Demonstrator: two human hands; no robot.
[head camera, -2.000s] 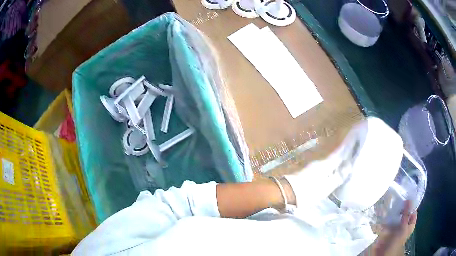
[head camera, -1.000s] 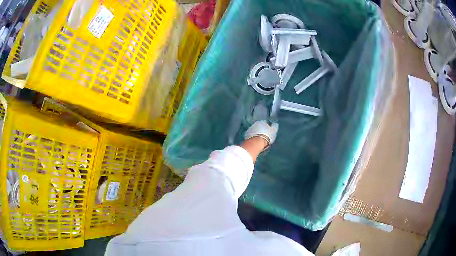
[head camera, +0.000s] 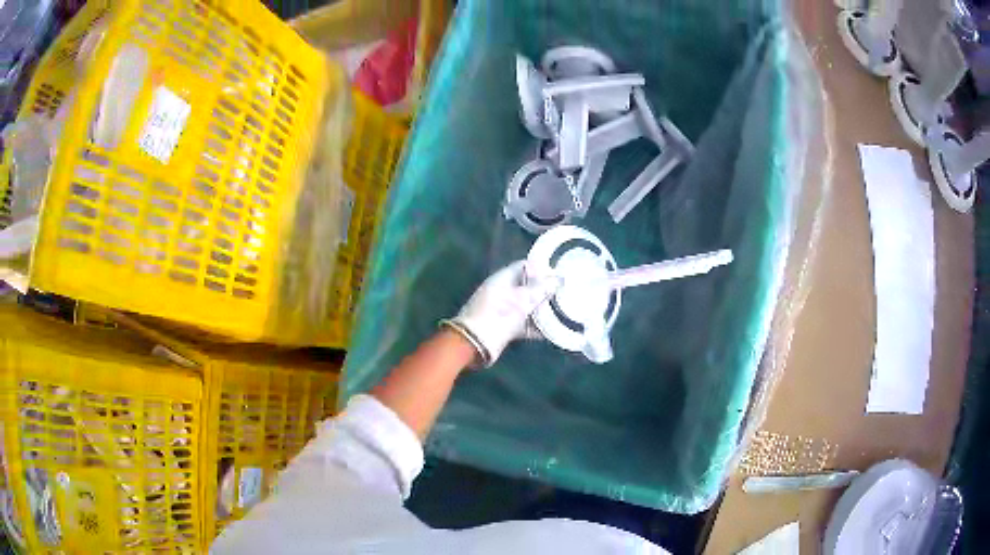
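Observation:
My left hand, in a white glove, holds a white disc-and-stem part by the left side of its disc, over the inside of the teal bin. The part's stem points right. Several more disc-and-stem parts lie loose in the bin behind it. My right hand is not in view. A white round piece with a clear tank is at the lower right, cut off by the edge; no hand shows on it.
Yellow crates stand stacked left of the bin. Right of it, the cardboard-covered bench bears a white paper strip, a thin pale strip and several standing disc-and-stem parts.
My gloved left hand, which was down in the bin, has come up with a disc-and-stem part. The white round piece and clear tank have come into view at the lower right.

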